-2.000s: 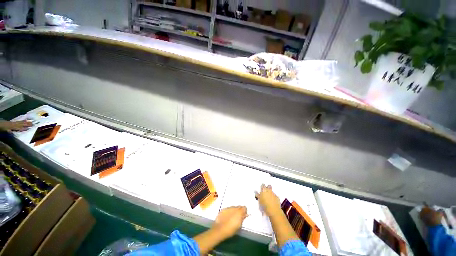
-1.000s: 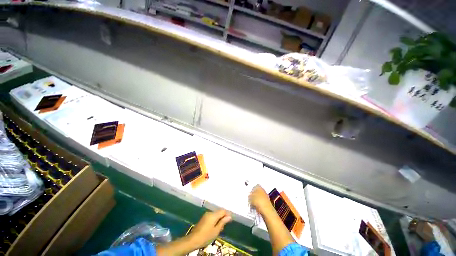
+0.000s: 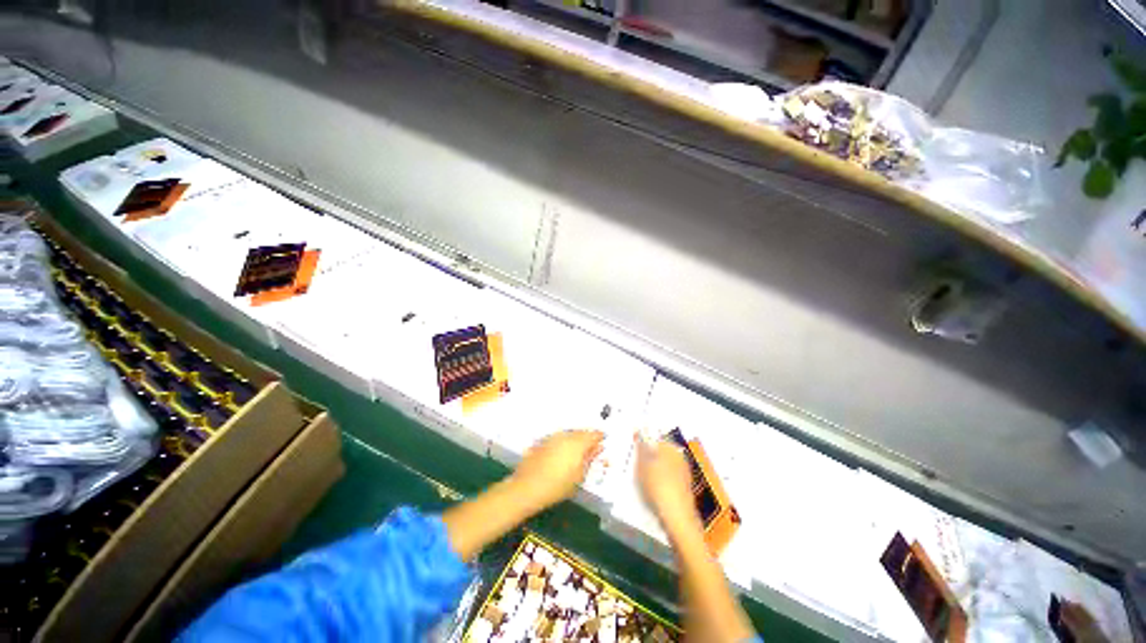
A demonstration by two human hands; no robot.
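Observation:
My left hand (image 3: pixel 559 462), bare, is over the front part of a white product box (image 3: pixel 540 402), fingers bent together. My right hand (image 3: pixel 664 477), bare, is just right of it, at the left edge of a dark and orange printed card (image 3: pixel 706 492). Whether either hand holds a small piece cannot be seen. A small dark piece or mark (image 3: pixel 606 411) is on the box top behind the hands. The yellow-edged parts tray (image 3: pixel 534 543), heaped with small white, brown and gold pieces, is below the hands at the bottom edge.
A brown carton (image 3: pixel 189 528) with black and yellow items is at left, with bagged whitish cables (image 3: pixel 63 389) on it. White boxes with cards run along the green surface (image 3: pixel 377 459). A grey partition (image 3: pixel 415 189) stands behind, its shelf holding a bag of small pieces (image 3: pixel 855 132) and a plant (image 3: pixel 1106 151).
The view has shifted, showing more of the tray and carton. My left hand has moved from above the tray's edge to the box, closer to my right hand.

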